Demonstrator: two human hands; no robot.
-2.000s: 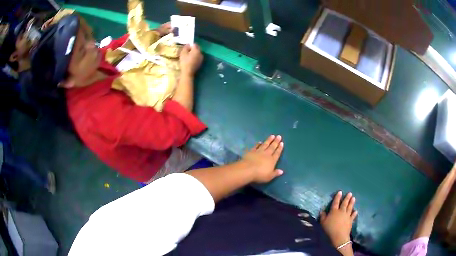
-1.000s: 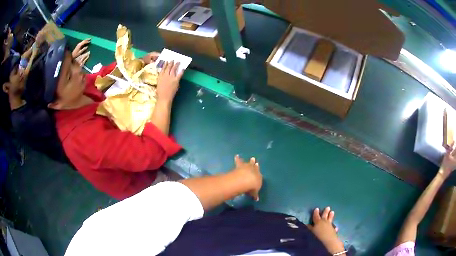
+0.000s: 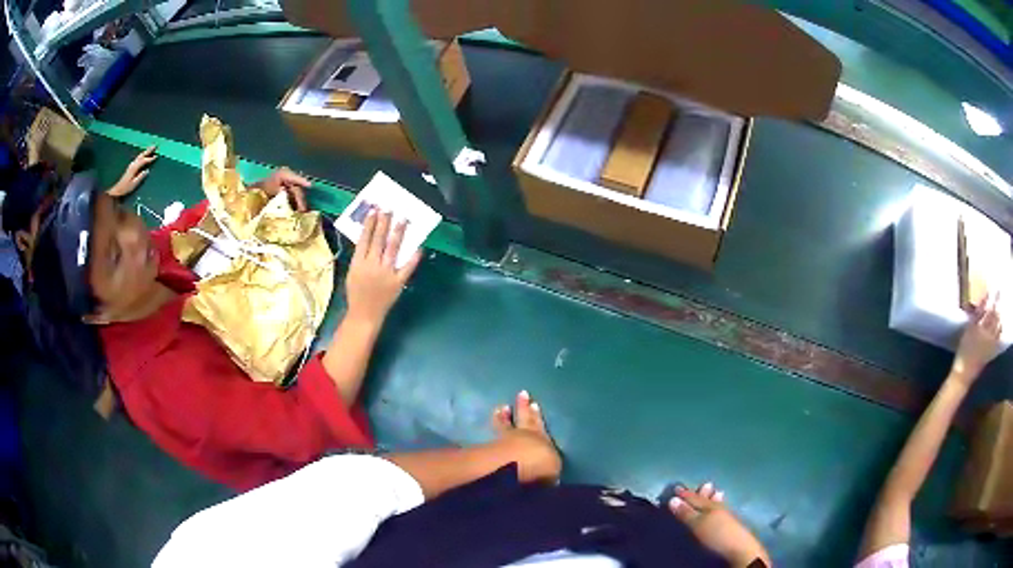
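My left hand [image 3: 527,438] rests at the worktable's near edge, fingers partly hidden by its own curl, holding nothing that I can see. My right hand [image 3: 716,524] lies at the table edge, lower right, with its fingers apart and nothing in it. The green worktable [image 3: 578,383] lies in front of both hands. Beyond it on the belt stands an open brown carton [image 3: 622,222], lid up, with a white foam tray [image 3: 728,189], a grey bagged product [image 3: 589,128] and a brown accessory box [image 3: 639,144] inside. Neither hand touches it.
A person in red at left holds a white leaflet [image 3: 417,227] beside crumpled yellow packaging [image 3: 267,316]. A second open carton [image 3: 344,128] stands behind a green post [image 3: 417,89]. At right another person's hand touches a white foam tray [image 3: 924,266], near a brown box [image 3: 989,472].
The belt cartons and worktable have shifted left and down in view. My left hand has drawn back towards my body and its fingers have curled. The neighbour's leaflet has moved out over the table edge.
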